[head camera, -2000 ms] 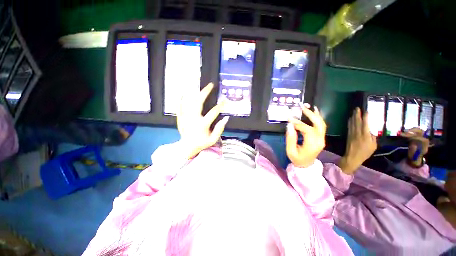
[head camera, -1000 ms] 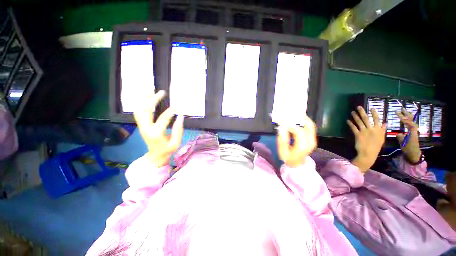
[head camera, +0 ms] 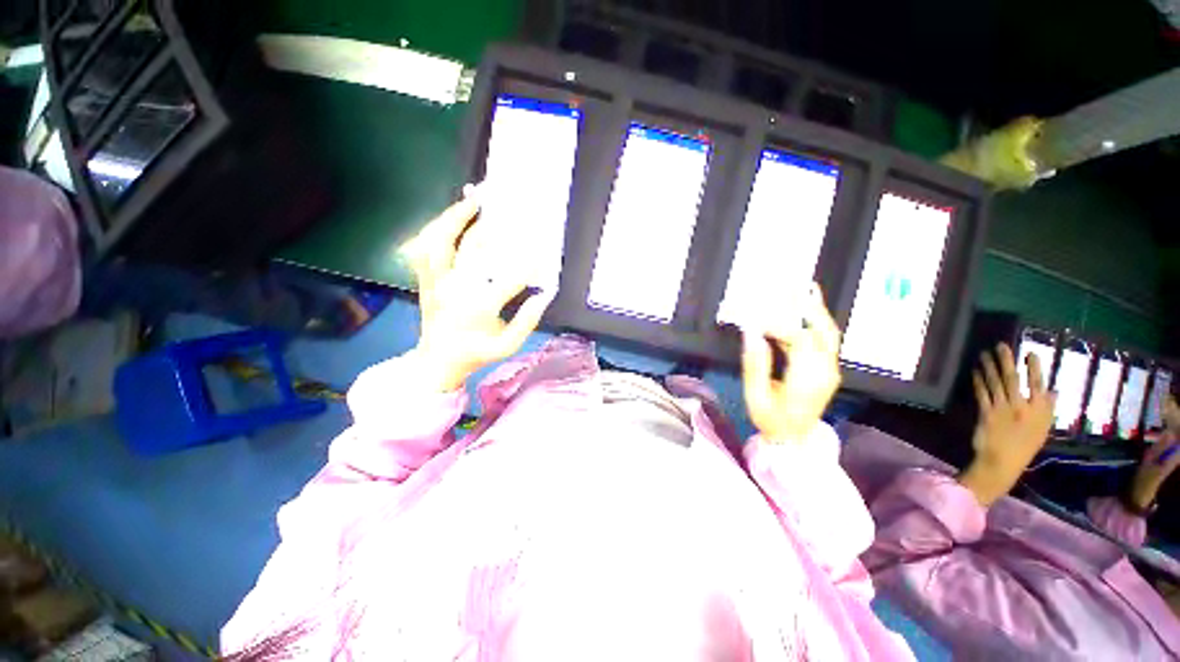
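A dark grey foam tray (head camera: pixel 598 194) holds several smartphones in a row, each in its own slot. The leftmost phone (head camera: pixel 533 181) and the second phone (head camera: pixel 650 223) show white screens with blue top bars. The third phone (head camera: pixel 786 233) also has a blue top bar. The rightmost phone (head camera: pixel 895 287) is white with a small teal spot. My left hand (head camera: pixel 472 291) is over the leftmost phone's lower left side, fingers apart, holding nothing. My right hand (head camera: pixel 792 369) is at the third phone's lower end, fingers bent; whether it holds something small is unclear.
A second tray (head camera: pixel 725 71) with dark screens lies behind. A slanted tray (head camera: pixel 123 117) is at the upper left. A blue stool (head camera: pixel 214 388) stands at left. At right, a neighbour's hand (head camera: pixel 1012 420) is beside another phone tray (head camera: pixel 1093 388). A yellow-taped post (head camera: pixel 1016 149) is upper right.
The view has turned, so the tray appears further right and tilted. My left hand has moved up over the leftmost phone. My right hand has shifted from the rightmost phone to the third, whose screen gained a blue bar.
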